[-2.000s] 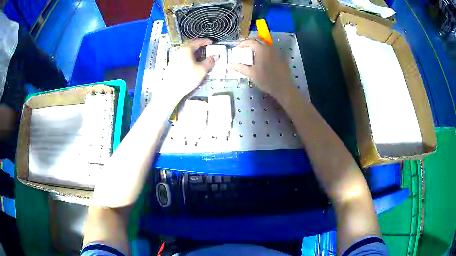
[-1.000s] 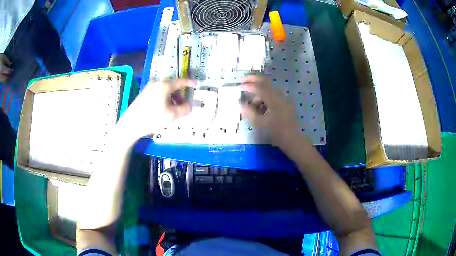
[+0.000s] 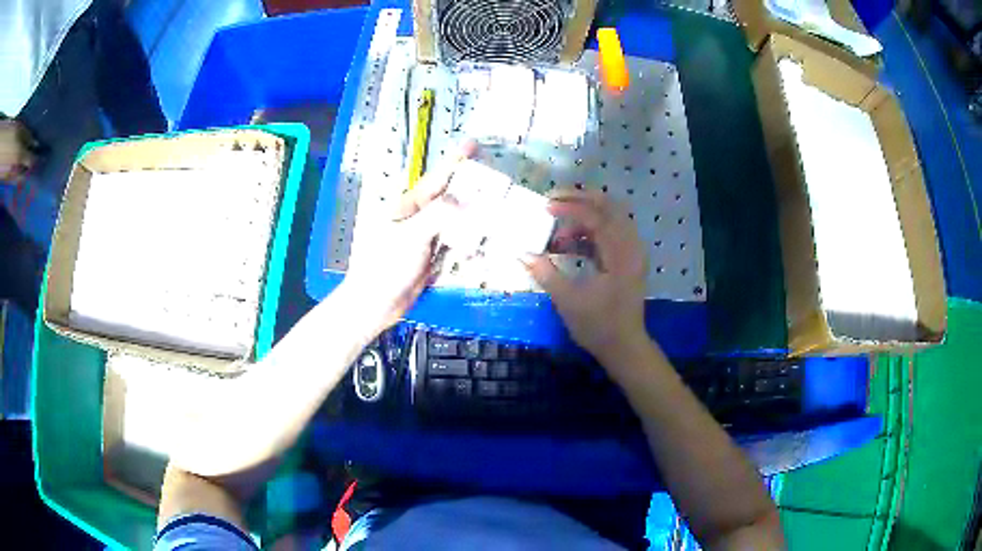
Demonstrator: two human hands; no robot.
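My left hand [image 3: 404,242] and my right hand [image 3: 587,264] hold two white chargers [image 3: 497,215] side by side, tilted, above the lower part of the silver perforated plate [image 3: 657,205]. My left hand is at their left side, my right fingers at their right edge. Glare hides their detail. Two more white chargers [image 3: 533,106] sit side by side in the clear jig [image 3: 468,102] at the top of the plate.
Fan [image 3: 499,27] behind the jig; orange handle [image 3: 613,59] right of it; yellow strip [image 3: 420,140] on the left. Left carton [image 3: 162,350] in a green crate, right carton [image 3: 802,291], keyboard [image 3: 485,371], mouse [image 3: 369,375]. A person's hand [image 3: 16,151] at far left.
Two chargers lay on the lower plate, with both hands reaching around them; now the hands hold them raised and tilted. Earlier, both hands were at the jig. The camera view has shifted slightly.
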